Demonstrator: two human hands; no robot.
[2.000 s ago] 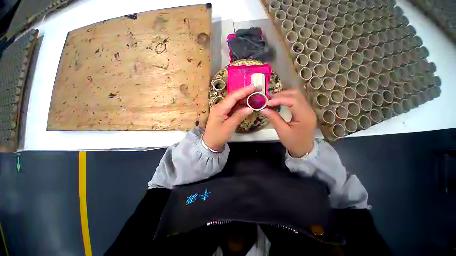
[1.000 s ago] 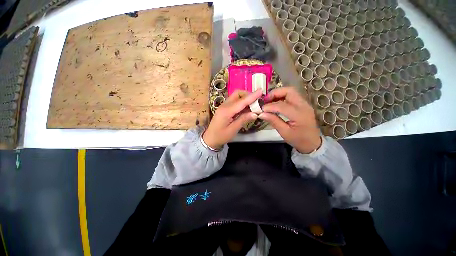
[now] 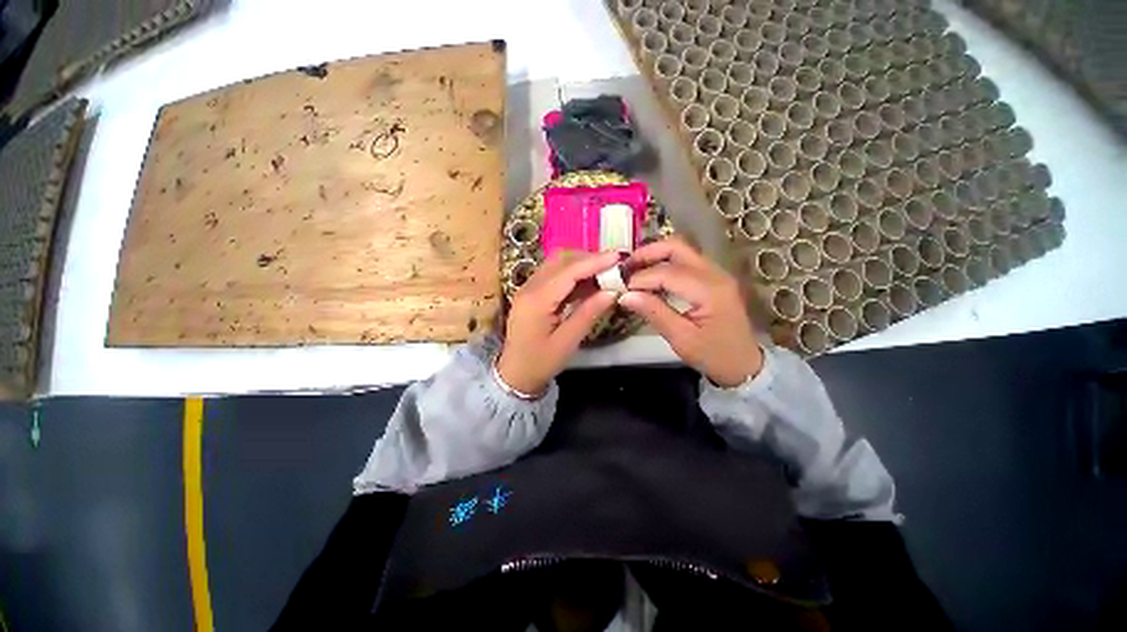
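My left hand [image 3: 546,324] and my right hand [image 3: 696,309] hold one short tube [image 3: 612,279] between their fingertips, turned so its pale side shows. The tube is just in front of the pink holder [image 3: 572,220], which has a white piece [image 3: 617,227] on its right part. The holder lies on a round speckled stand [image 3: 531,198]. Loose tubes [image 3: 524,232] stand on the stand's left edge. My fingers hide part of the tube and the stand's front.
A bare stained wooden board [image 3: 309,210] lies left. A board densely covered with upright tubes [image 3: 853,173] lies right. Dark grey cloth [image 3: 593,133] is behind the holder. Another filled board [image 3: 37,235] is at the far left, with more at the far corners. The white table's [image 3: 247,370] front edge is near me.
The tube, first showing its open round end, is now turned to show its side. Both hands still hold it. The view has shifted slightly, so the table things appear lower and further left.
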